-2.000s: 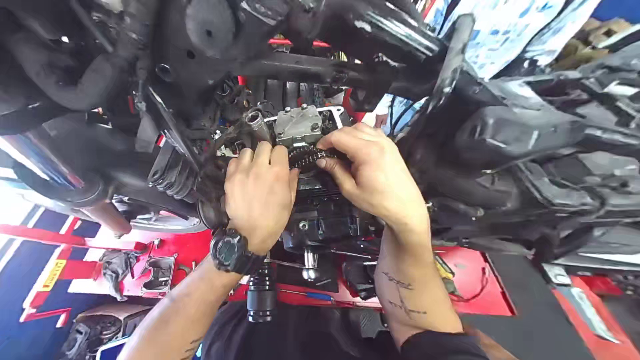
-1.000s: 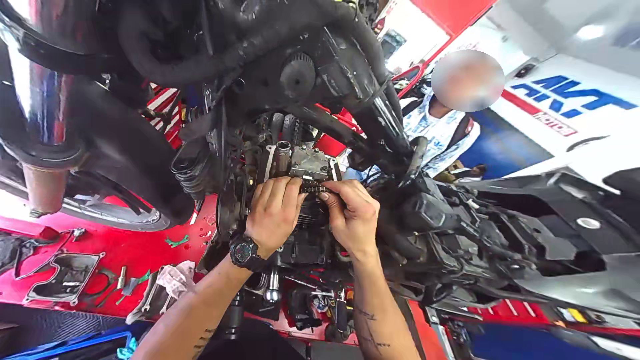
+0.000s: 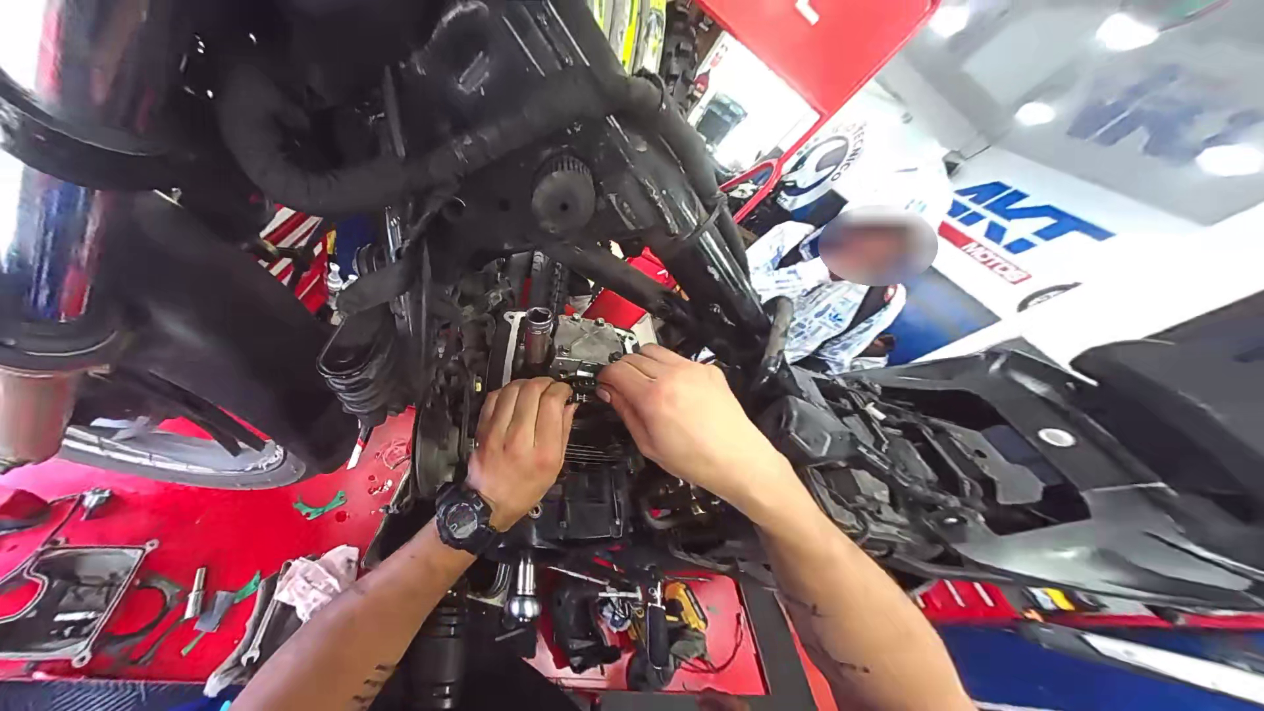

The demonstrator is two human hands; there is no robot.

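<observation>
Both hands meet at the motorcycle engine in the middle of the view. My left hand (image 3: 523,444), with a black watch (image 3: 464,517) on its wrist, has its fingertips on a dark, chain-like part (image 3: 581,385). On the right side of the same part, my right hand (image 3: 671,410) pinches with thumb and fingers. Just beyond the fingertips lies a grey metal engine piece (image 3: 592,344), and a metal cylinder (image 3: 538,331) stands upright left of it. Finned engine metal (image 3: 591,454) shows between and below the hands. The fingers partly hide the held part.
Black frame tubes (image 3: 681,217) cross above the hands. A front wheel (image 3: 178,454) stands left. On the red surface (image 3: 326,533) lie an engine cover (image 3: 79,602), a rag (image 3: 318,583) and a wrench (image 3: 262,622). A yellow-and-black tool (image 3: 686,607) lies below. A person (image 3: 839,286) is behind the motorcycle.
The view has swung and drawn back since two seconds ago. Both hands stay at the same dark part; two seconds ago it showed as a chain-like strip between them.
</observation>
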